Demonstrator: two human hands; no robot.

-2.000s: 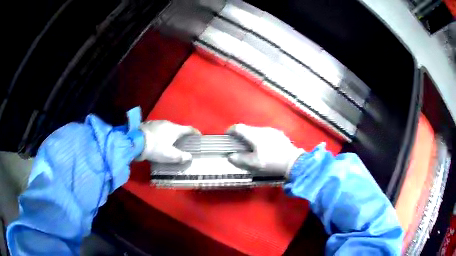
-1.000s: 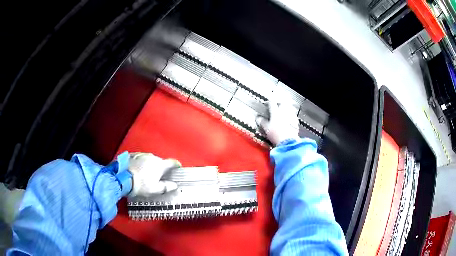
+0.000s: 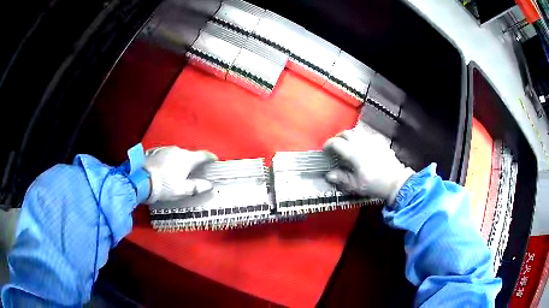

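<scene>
My left hand (image 3: 179, 174), in a white glove, grips a row of silver finned heatsink assemblies (image 3: 239, 187) over the red liner sheet (image 3: 241, 258). My right hand (image 3: 367, 163), also gloved, grips another piece of the heatsink assemblies (image 3: 304, 180). The two groups lie nearly end to end, with a narrow gap at their upper part. Black components and bright pins run along the edge nearest me. The far ends are hidden under my gloves.
The heatsinks are above a deep black turnover bin (image 3: 421, 54). More heatsink assemblies (image 3: 301, 45) lie in rows at its far side. A neighbouring bin (image 3: 517, 144) at the right holds an orange-looking sheet (image 3: 478, 150) and more finned parts.
My right hand took heatsinks from the near row at the bin's far side and brought them beside those in my left hand. That row is now shorter, showing more red liner.
</scene>
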